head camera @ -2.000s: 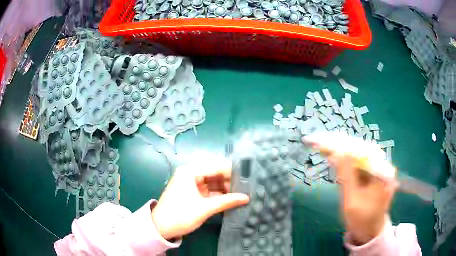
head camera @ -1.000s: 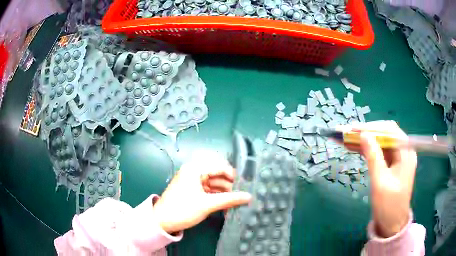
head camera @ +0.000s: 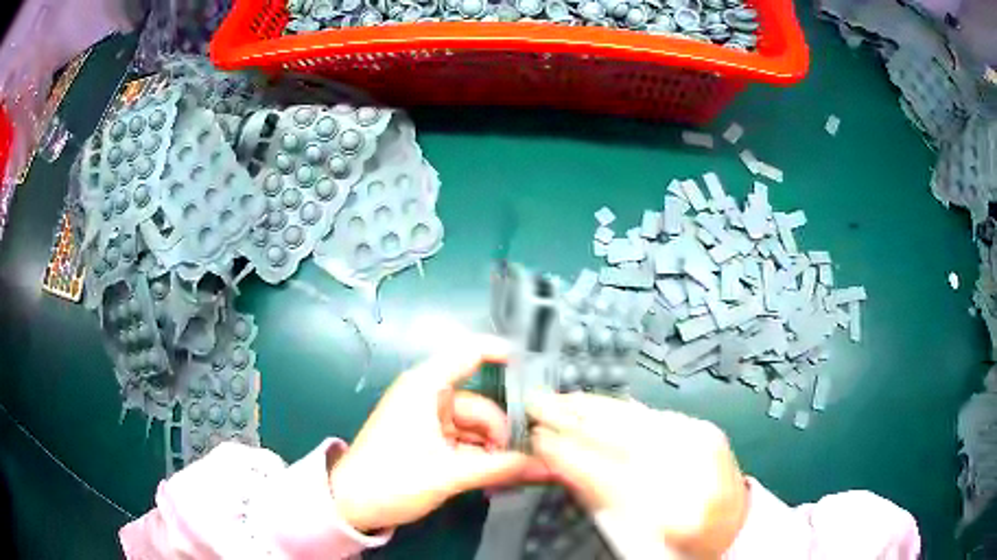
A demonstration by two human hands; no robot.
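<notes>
My left hand point(head camera: 421, 454) grips the left edge of a grey domed rubber sheet point(head camera: 596, 345) at lower centre. My right hand point(head camera: 645, 465) is over the sheet, its fingertips meeting my left fingers at the sheet's end strip. The strip point(head camera: 530, 317) stands up above the fingers, blurred, with a dark rectangular gap. The lower part of the sheet hangs below my hands, partly hidden. No hand tool can be made out in my right hand, whose palm side is hidden. A loose pile of small flat grey pads point(head camera: 727, 284) lies right of the sheet.
A red basket point(head camera: 514, 49) full of small round grey parts stands at the top. Domed sheets point(head camera: 312, 186) are heaped at left. More grey sheets point(head camera: 968, 164) lie along the right edge. An orange-brown patterned strip point(head camera: 66, 263) is at far left. A few pads point(head camera: 760, 166) lie apart below the basket.
My right hand has moved left from beside the pad pile onto the sheet, meeting my left hand. The yellow-and-white tool seen in it before is no longer visible.
</notes>
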